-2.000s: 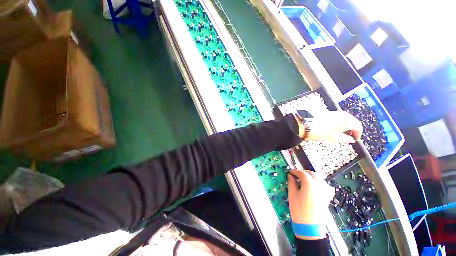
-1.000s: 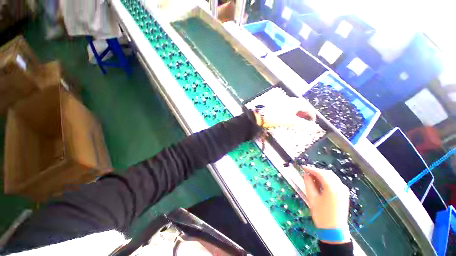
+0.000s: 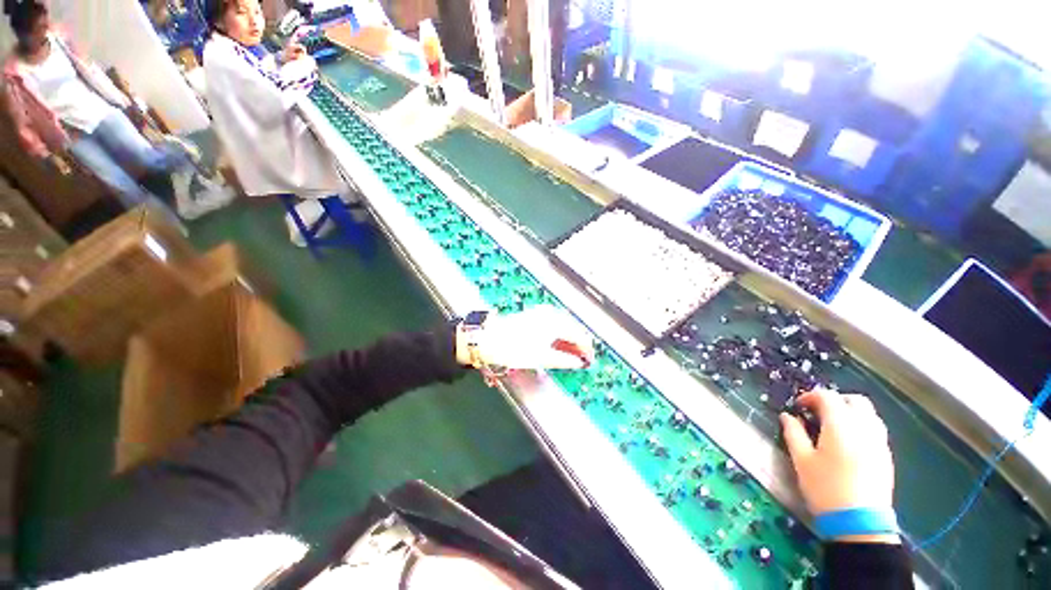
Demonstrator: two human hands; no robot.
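Note:
The green circuit boards [image 3: 622, 409], dotted with small parts, lie in a long conveyor rail. My left hand [image 3: 530, 342], with a watch and bracelet, is over the boards, fingers pointing right and down; whether it holds a part is unclear. My right hand [image 3: 841, 449], with a light blue wrist strap [image 3: 856, 522], has its fingertips at the edge of the heap of black components [image 3: 766, 352]. Its fingers are curled and what is between them is hidden. The dark-rimmed tray of pale components [image 3: 640, 267] lies behind the boards.
A blue tote [image 3: 784, 236] of black parts and black trays [image 3: 705, 164] stand on the white ledge. A coiled blue cord [image 3: 980, 484] runs at right. Cardboard cartons [image 3: 196, 369] stand on the floor at left. A seated person [image 3: 259, 115] and another person [image 3: 87, 104] are at upper left.
My left hand has left the pale components tray and moved left over the boards. My right hand has moved right, from the rail side to the black components. The view has shifted, showing two people.

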